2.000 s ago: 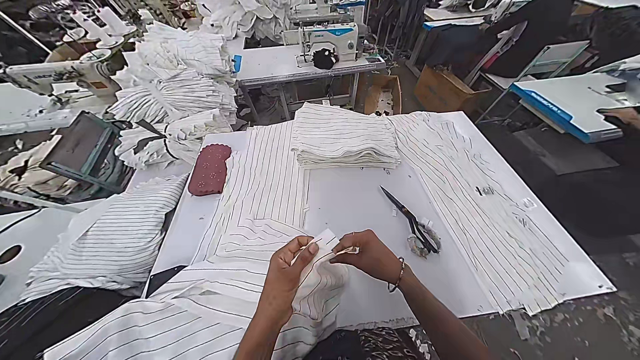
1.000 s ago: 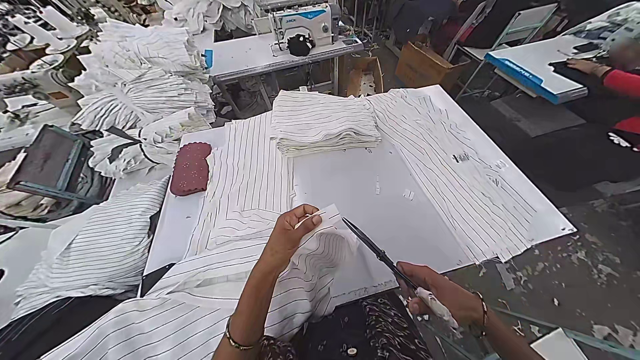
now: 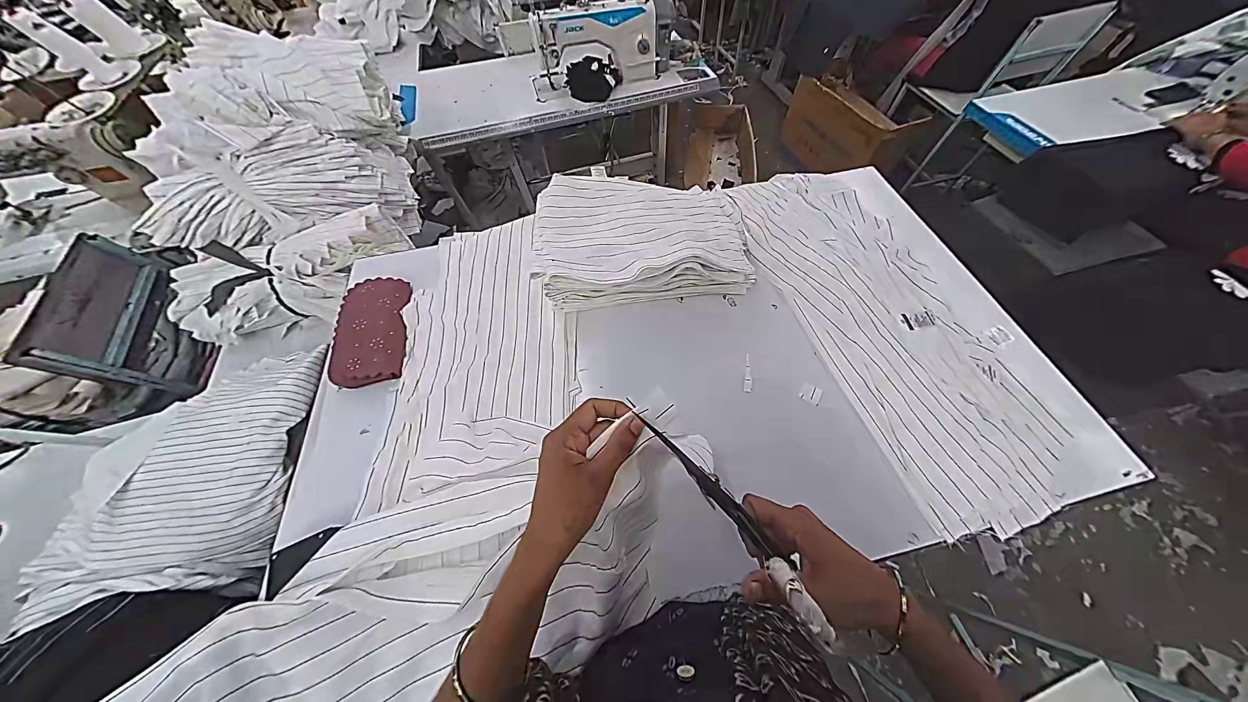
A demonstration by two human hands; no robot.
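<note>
My left hand point(image 3: 580, 468) pinches the edge of a white striped fabric piece point(image 3: 585, 556), which trails over the near left of the white table point(image 3: 829, 458). My right hand point(image 3: 829, 570) grips black-bladed scissors point(image 3: 717, 492) by handles wrapped in white cloth. The scissor tips are at the fabric edge beside my left fingertips; whether the blades touch it is unclear. A folded stack of striped fabric point(image 3: 639, 234) lies at the table's far side, between striped panels on the left point(image 3: 487, 331) and on the right point(image 3: 907, 361).
A maroon scalloped case point(image 3: 370, 331) lies at the table's left edge. Bundled fabric point(image 3: 283, 146) is piled beyond it. A Jack sewing machine point(image 3: 604, 49) stands behind, near cardboard boxes point(image 3: 838, 122). Another person's hands point(image 3: 1204, 127) are at a table far right. Small scraps point(image 3: 809, 393) lie on my table.
Two seconds ago the scissors lay on the table and both hands held the fabric. My right hand took them up, and their tips have since moved to my left fingertips.
</note>
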